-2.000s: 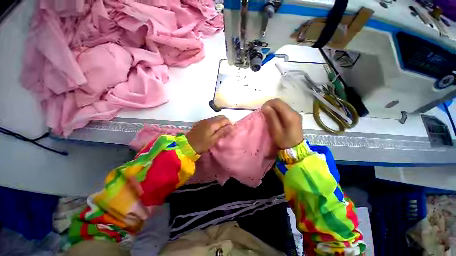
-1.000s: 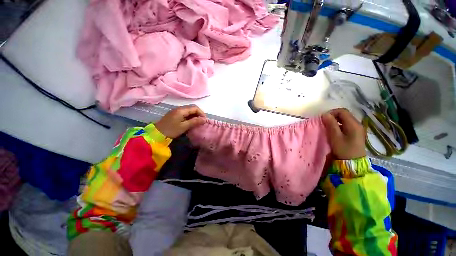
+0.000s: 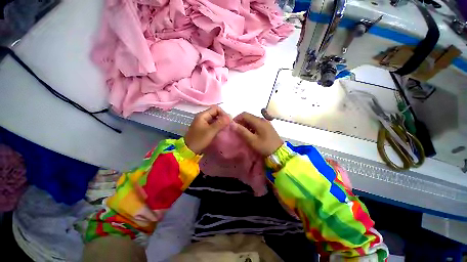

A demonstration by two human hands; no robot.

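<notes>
A small pink gathered piece with small eyelet-like marks (image 3: 233, 156) hangs over the table's front edge, above the lap. My left hand (image 3: 205, 129) pinches its upper edge with the fingertips. My right hand (image 3: 260, 134) pinches the same edge close beside it, so the hands nearly touch. The cloth hangs folded below them, partly hidden by my hands and right sleeve. The sewing machine's needle area (image 3: 322, 71) is ahead and to the right, apart from the cloth; the bright needle plate (image 3: 307, 102) lies under it.
A large crumpled pile of pink garments (image 3: 174, 61) lies left of the machine. Scissors with gold-yellow handles (image 3: 402, 148) lie right of the needle plate, beside a green and dark tool (image 3: 408, 113). A black cable (image 3: 61, 94) crosses the table at left. Blue cloth (image 3: 51, 166) is below left.
One second ago my hands held the gathered edge stretched wide apart. Now they are close together and the piece hangs folded. The view has shifted slightly, with the machine a little farther right.
</notes>
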